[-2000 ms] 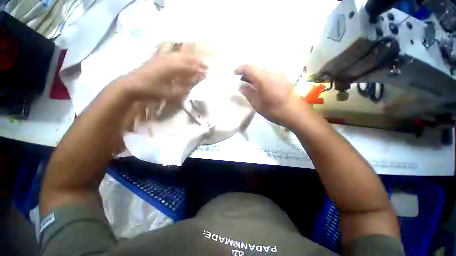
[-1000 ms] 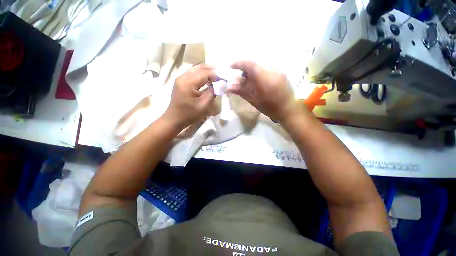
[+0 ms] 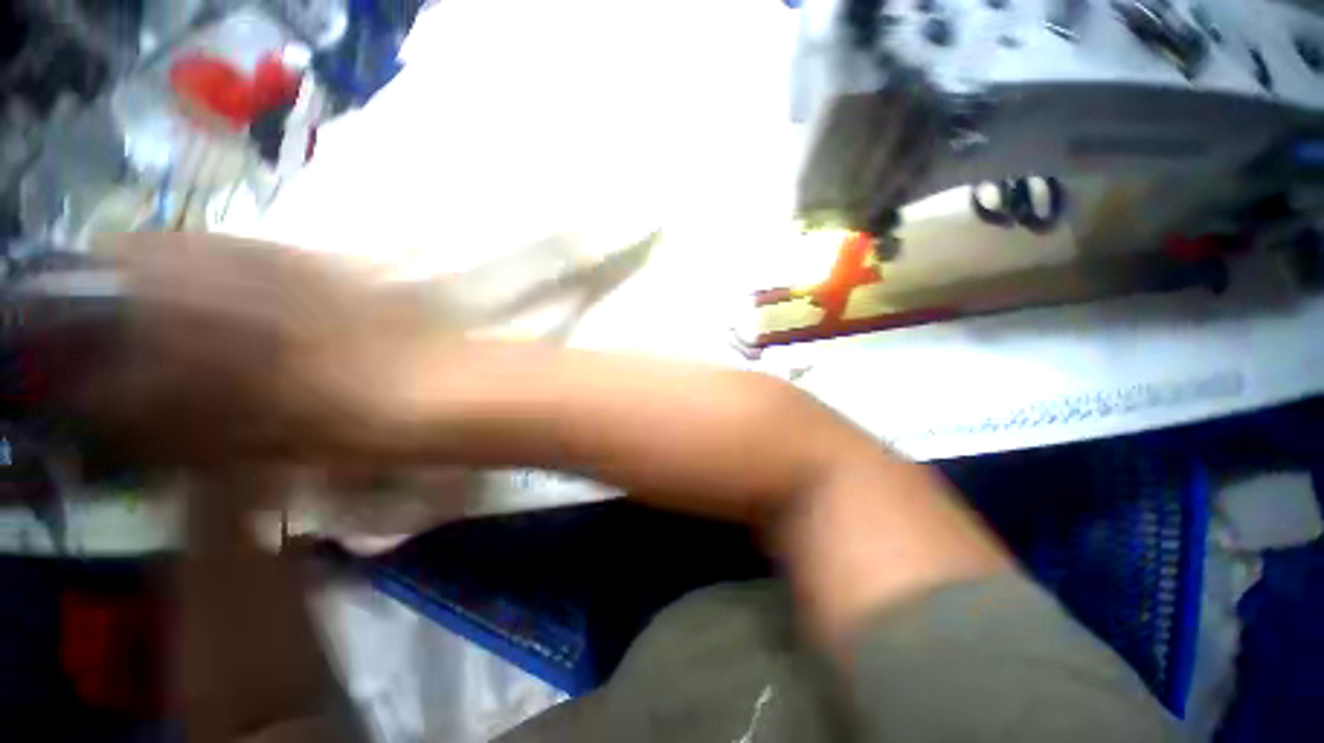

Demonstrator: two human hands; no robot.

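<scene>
White to cream cloth [image 3: 508,283] lies on the table left of the sewing machine [image 3: 1002,131], largely overexposed, with a fold showing. My right arm reaches across the cloth to the left, and my right hand [image 3: 312,341] is strongly blurred at the left. My left forearm rises from the bottom left; my left hand [image 3: 174,385] is a blur that overlaps my right hand. What either hand holds, if anything, cannot be made out. Both hands are well away from the machine head.
Orange-red tape [image 3: 845,276] is beside the needle area. Black-handled scissors [image 3: 1016,202] lie on the bed. A blue basket [image 3: 501,624] with white cloth [image 3: 421,675] stands below the table, and another blue basket [image 3: 1162,581] is at the right. Blurred clutter with a red thing [image 3: 233,90] is at top left.
The view has turned to the left. Both hands have moved from the cloth in the middle to the far left, and my right arm now crosses in front of me.
</scene>
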